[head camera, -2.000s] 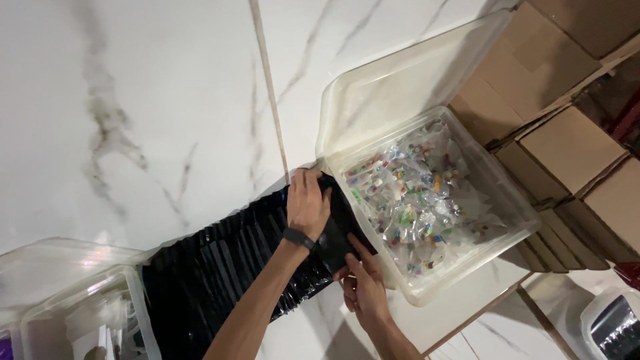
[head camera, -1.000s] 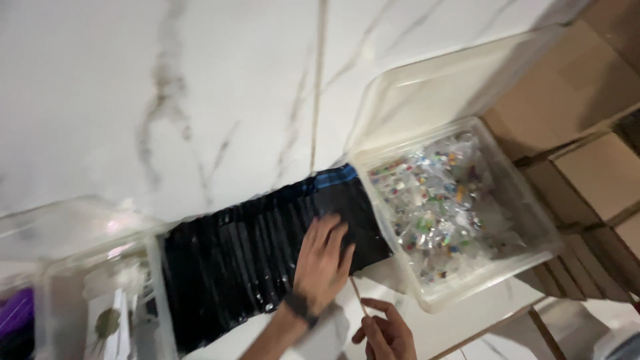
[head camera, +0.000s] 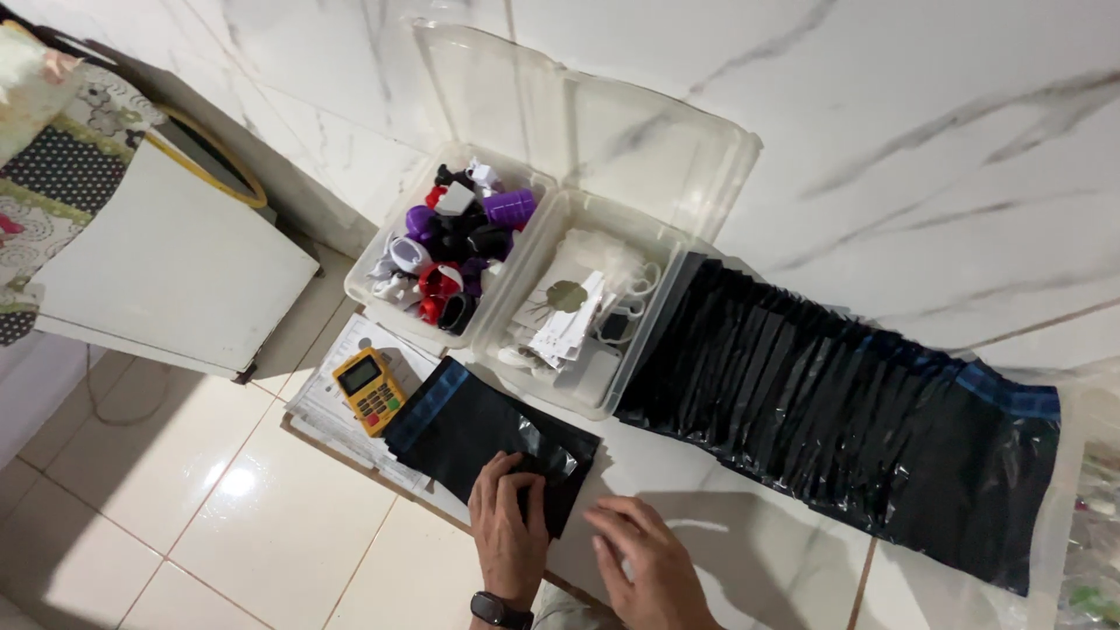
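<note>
My left hand (head camera: 509, 521), with a dark band on its wrist, grips a wrinkled part of a black plastic mailing bag (head camera: 472, 420) on a small stack. My right hand (head camera: 647, 560) is just right of this stack, its fingers apart and nothing seen in them. Left of the stack, a yellow card payment terminal (head camera: 369, 391) rests on printed papers (head camera: 331, 422). A long overlapping row of black plastic bags (head camera: 787, 394), some with blue strips, lies farther right, apart from both hands.
Two clear plastic bins stand at the wall: one (head camera: 354, 284) with purple, red, white and black plastic pieces, the other (head camera: 604, 409) with cards and white items. Their lids lean back. A white cabinet (head camera: 175, 271) stands left. A bin with small bagged pieces (head camera: 1094, 542) is at the right edge.
The view has swung left. My hands were at the long row of bags; now they are at the small stack. The thin item between my right fingers one second ago is no longer seen there.
</note>
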